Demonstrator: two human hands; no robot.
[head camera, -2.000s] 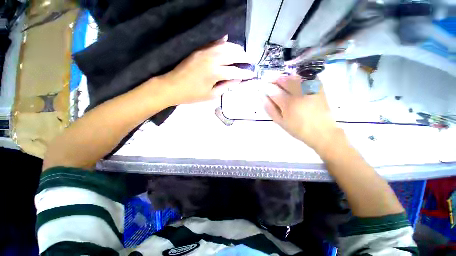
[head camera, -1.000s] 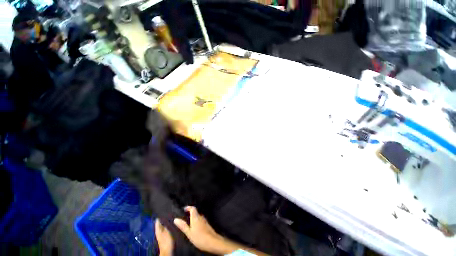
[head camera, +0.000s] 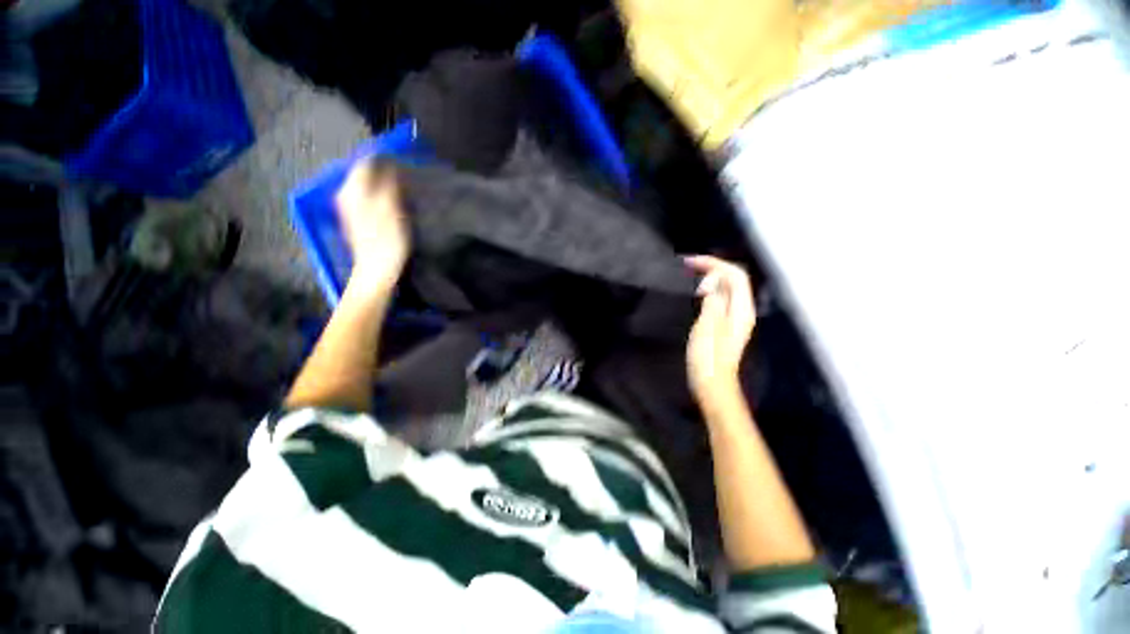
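Observation:
A dark grey-black garment piece (head camera: 545, 223) with a faint mottled look is stretched between my two hands, over a blue crate. My left hand (head camera: 374, 223) is blurred and grips its left end. My right hand (head camera: 721, 303) pinches its right end between thumb and fingers. More dark cloth (head camera: 465, 105) is heaped in the blue crate (head camera: 320, 223) behind and below the piece.
The white machine table (head camera: 942, 273) runs along the right side, with brown cardboard (head camera: 713, 56) at its far corner. Another blue crate (head camera: 180, 105) stands at the upper left on the grey floor (head camera: 291, 112). Dark cloth lies at the left.
My hands have left the sewing machine area and moved to the crate beside the table. They have spread apart, with the dark piece now stretched between them. The view has turned down towards the crate.

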